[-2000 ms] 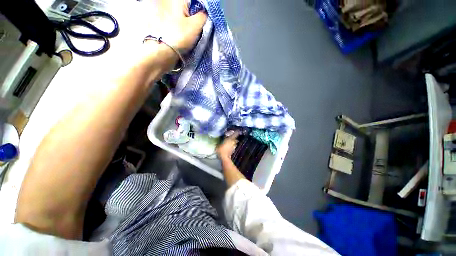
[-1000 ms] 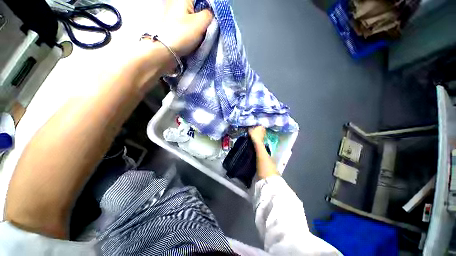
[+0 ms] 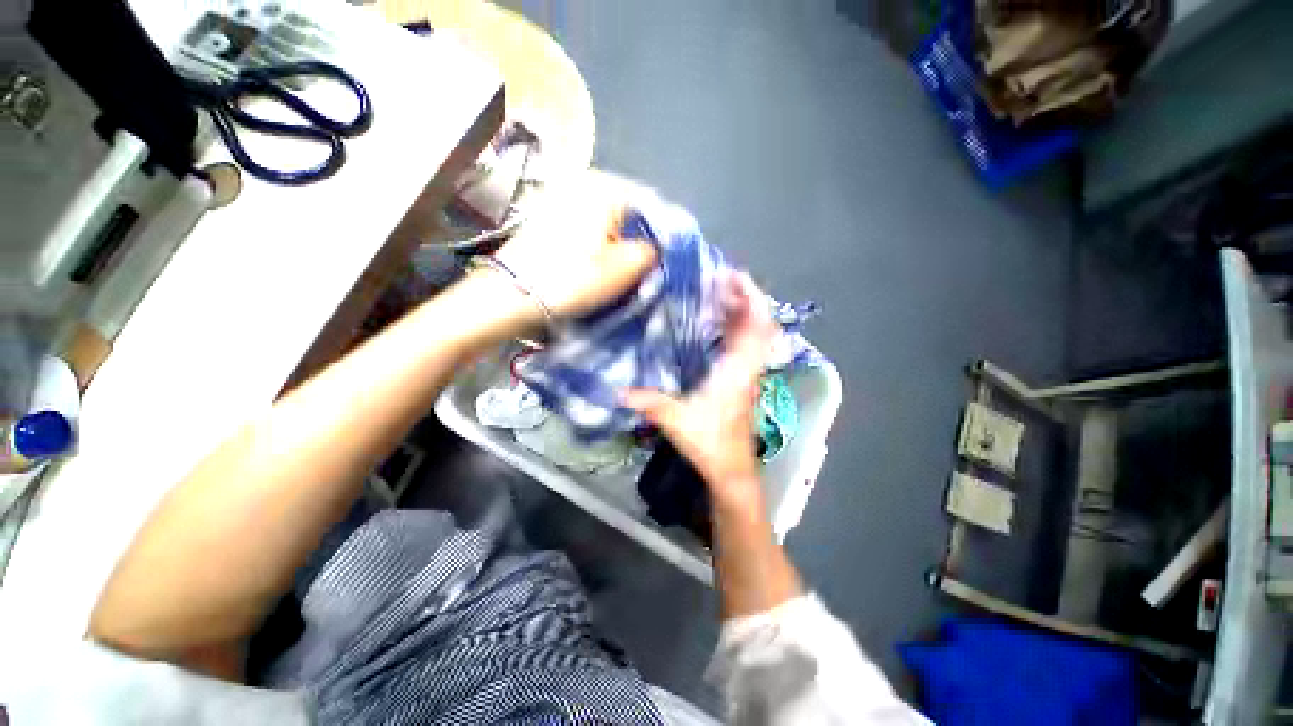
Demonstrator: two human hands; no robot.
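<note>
A blue-and-white checked cloth [image 3: 684,291] is bunched up over the white bin [image 3: 815,475]. My left hand [image 3: 574,263] grips its upper left side, partly blurred. My right hand [image 3: 723,404] holds its lower right side with the fingers spread over the cloth. Under the cloth, the bin holds white packets [image 3: 511,407], a teal cloth [image 3: 776,417] and a black cloth [image 3: 672,485]. The cloth and my hands hide the bin's far side.
The white table [image 3: 319,241] is at the left, with black-handled scissors [image 3: 291,121], part of the machine [image 3: 107,241] and a blue-capped item [image 3: 43,434]. A round stool [image 3: 567,92] stands beyond the table's corner. A blue basket [image 3: 978,107] and a metal frame [image 3: 1092,482] stand right.
My left hand has moved from above the table down over the bin, bringing the checked cloth with it. My right hand has come up from the bin's contents onto the cloth.
</note>
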